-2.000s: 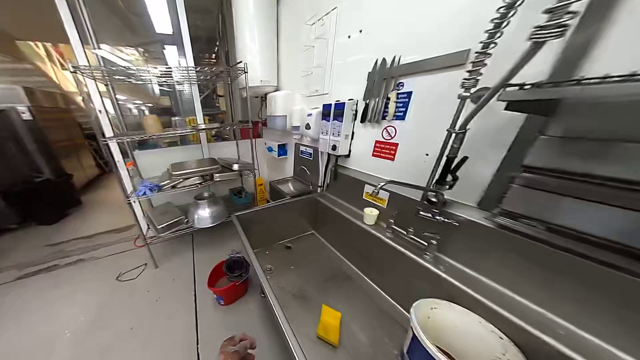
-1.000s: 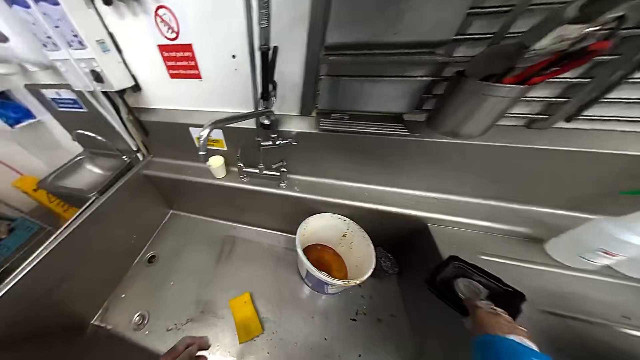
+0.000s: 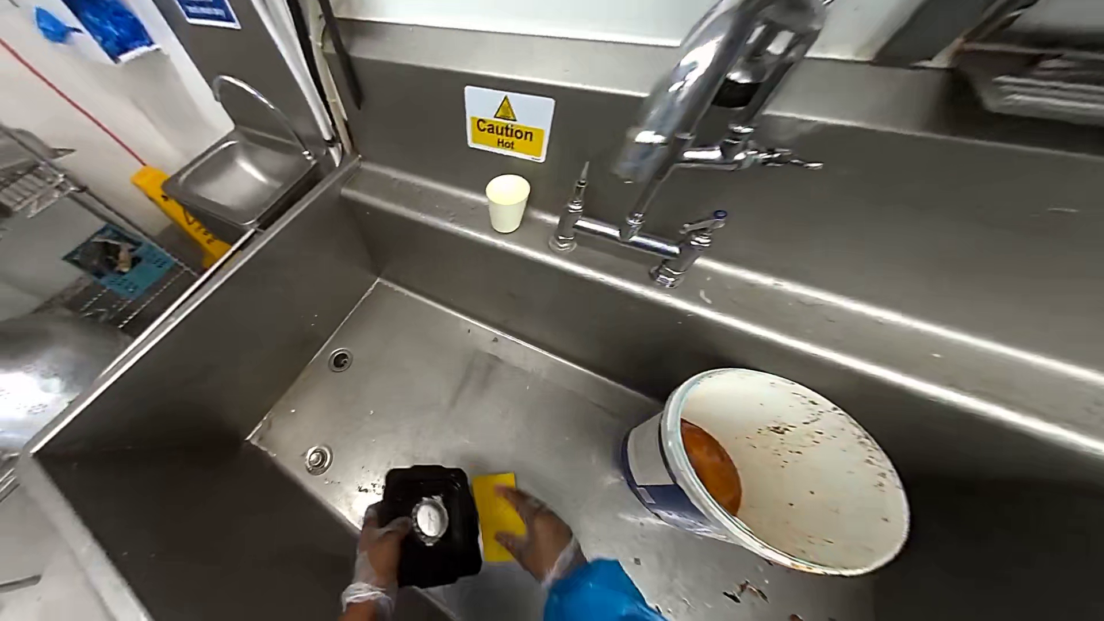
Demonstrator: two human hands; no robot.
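In a clear glove, my left hand (image 3: 379, 552) grips the left edge of a black plastic tray (image 3: 442, 561) low in the stainless steel sink (image 3: 535, 405). A small round whitish item (image 3: 430, 519) sits in the tray. My right hand (image 3: 542, 530), also gloved and with a blue sleeve at the wrist, has its fingers on the right edge of a yellow sponge (image 3: 496, 517), which lies just right of the tray. Farther right stands a white bucket (image 3: 802, 483) with orange-brown liquid inside and dark specks on its wall.
A chrome mixer tap (image 3: 630, 233) rises from the sink's back ledge, beside a pale yellow cup (image 3: 507, 203) and a caution sign (image 3: 509, 123). Two drain holes are at the sink's left. Beyond the left wall are a small hand basin (image 3: 246, 177) and a yellow floor sign (image 3: 181, 216).
The black tray, over the right-hand counter a second ago, is now in the sink with my left hand on it. My right hand has come to the yellow sponge. The view has swung left and closer.
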